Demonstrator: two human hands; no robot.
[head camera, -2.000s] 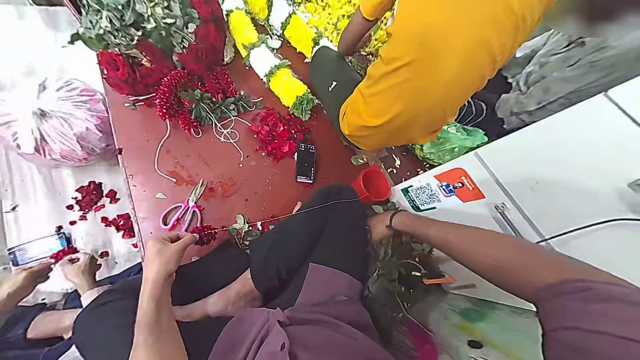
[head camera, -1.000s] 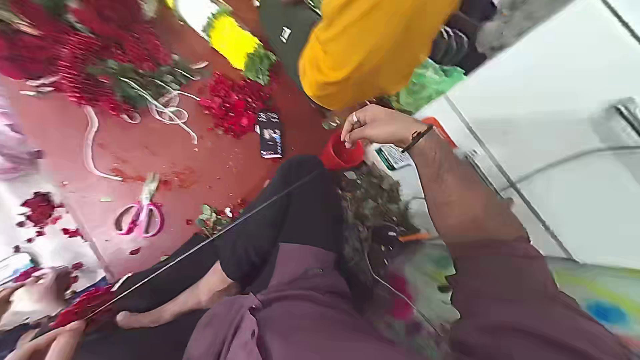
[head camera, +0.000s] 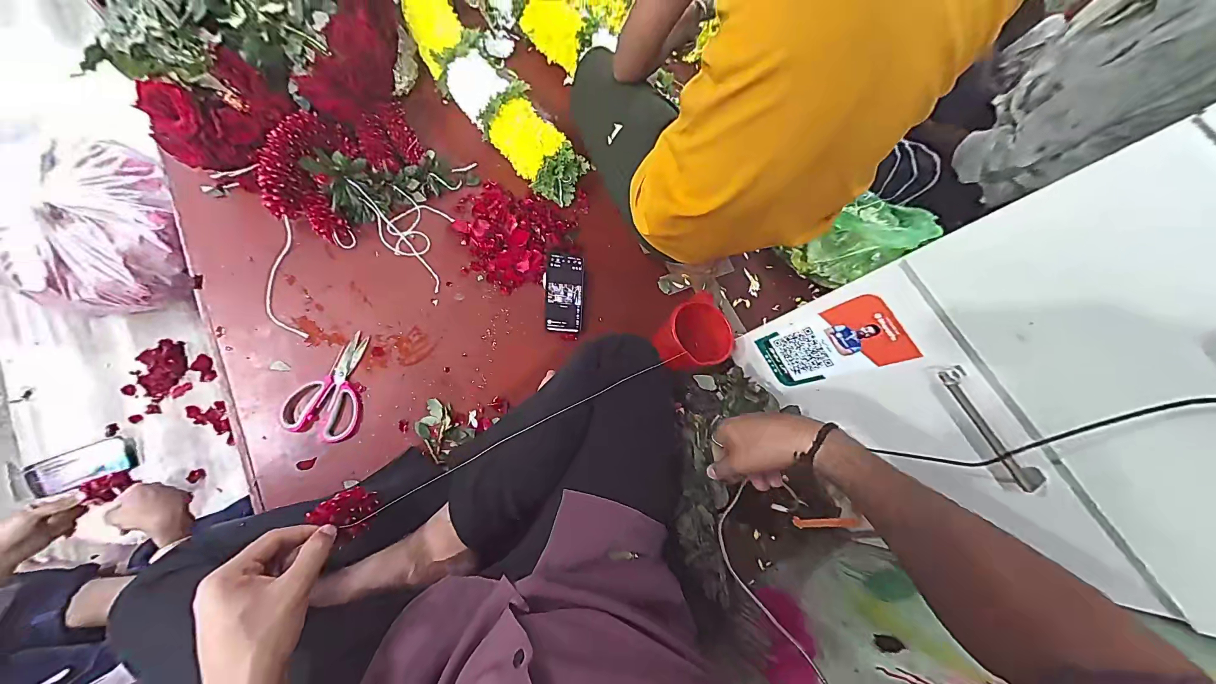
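Note:
Between thumb and fingers, my left hand (head camera: 266, 579) pinches a thin thread (head camera: 532, 425) beside a small bunch of red petals (head camera: 344, 510) over my leg. That thread runs up across my knee to a red plastic cup (head camera: 695, 334). My right hand (head camera: 760, 448) is lowered over a heap of leaves and stems (head camera: 698, 513) beside the white cabinet; its fingertips are partly hidden, and whether they grip anything is unclear. Pink-handled scissors (head camera: 328, 399), partly spread, lie on the red surface.
A phone (head camera: 565, 293), loose red petals (head camera: 513, 237), red garlands (head camera: 294, 171) and a yellow-white garland (head camera: 524, 138) lie ahead. A person in a yellow top (head camera: 788, 123) sits close by. Another person's hands (head camera: 152, 513) are at left. A white cabinet (head camera: 1073, 313) with a cable stands right.
My right hand was at the red cup one second ago and is now down at the leaf heap. The view has shifted.

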